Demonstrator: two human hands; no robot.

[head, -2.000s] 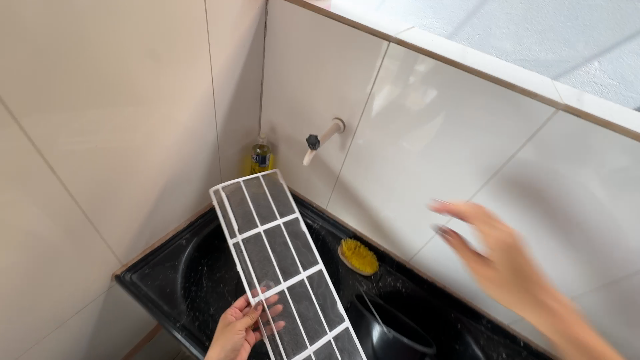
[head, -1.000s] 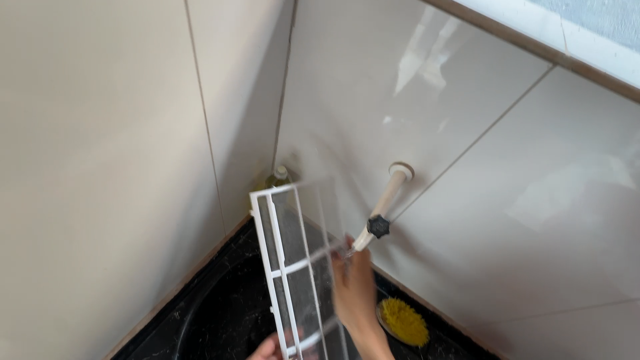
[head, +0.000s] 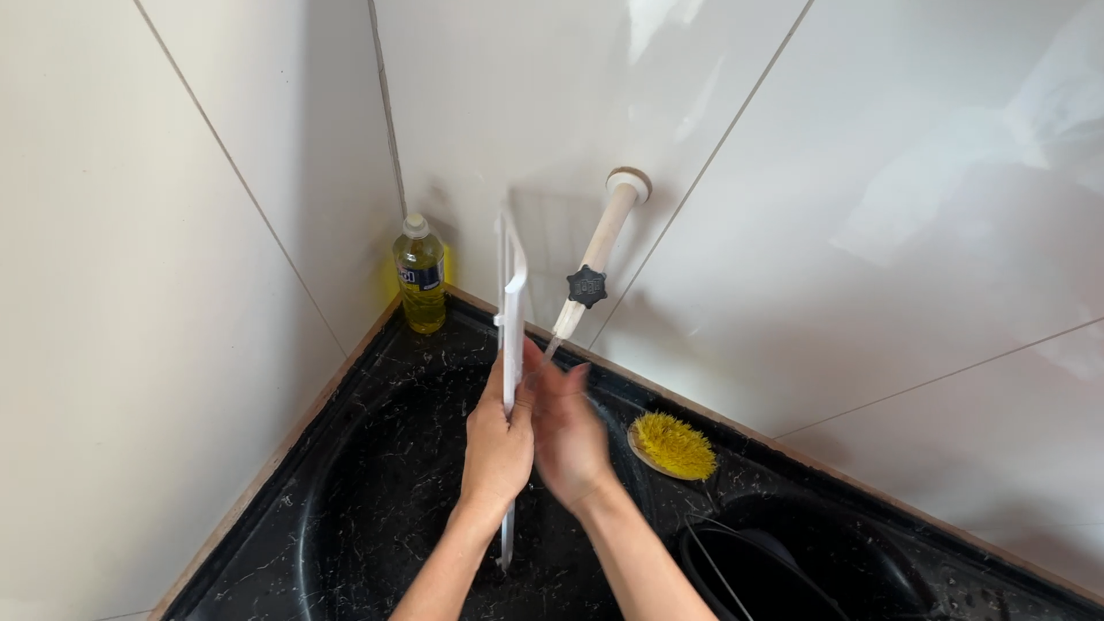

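A white plastic-framed mesh filter (head: pixel 513 345) stands edge-on above the black sink basin (head: pixel 379 483). My left hand (head: pixel 498 444) is closed around its long edge. My right hand (head: pixel 571 435), blurred, is beside the filter's right face with its fingers apart; whether it touches the mesh is hidden. Water runs from the white wall tap (head: pixel 565 319) with a black star-shaped knob (head: pixel 587 286) toward my right hand.
A bottle of yellow liquid (head: pixel 423 289) stands in the back corner. An oval brush with yellow bristles (head: pixel 674 445) lies on the sink ledge at right. A black bucket (head: pixel 750 578) with a wire handle sits at lower right.
The filter has turned from face-on to edge-on. My right hand has come from the right, via the tap knob area, to beside the filter. Water now flows from the tap.
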